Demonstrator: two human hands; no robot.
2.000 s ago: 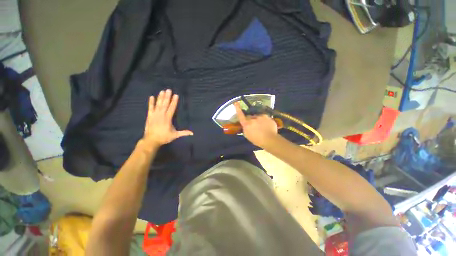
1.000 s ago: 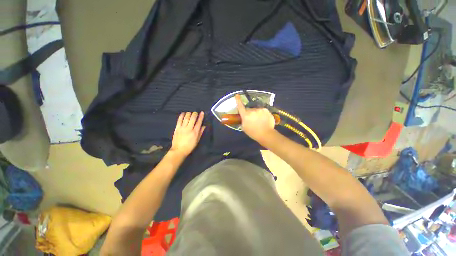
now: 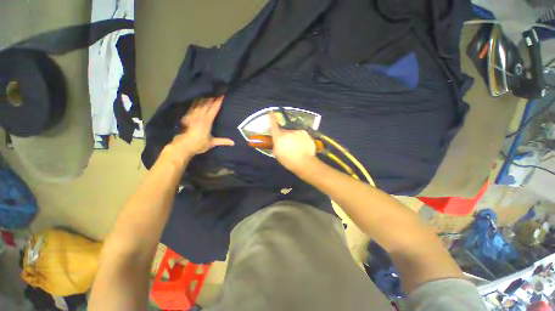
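Observation:
A large dark navy garment [image 3: 359,133] with fine stripes lies spread over the pressing table, its lower part hanging off the near edge. A small brighter blue patch [image 3: 403,70] shows at its upper right. My right hand [image 3: 294,144] grips the orange-brown handle of the electric iron [image 3: 261,124], which rests on the garment with its tip pointing left. A yellow cord runs from it to the right. My left hand [image 3: 198,127] is on the garment left of the iron, fingers apart and holding nothing, partly in the folds.
A black roll [image 3: 30,92] with a trailing dark band sits on a padded board [image 3: 58,159] at left. A second iron [image 3: 499,61] is parked at far right. Red stools [image 3: 178,283] are below and at right [image 3: 455,201]. A yellow sack [image 3: 61,261] lies lower left.
The view has shifted left, bringing the black roll fully into sight. My left hand has moved away from the iron, thumb spread. The iron stays in my right hand on the garment.

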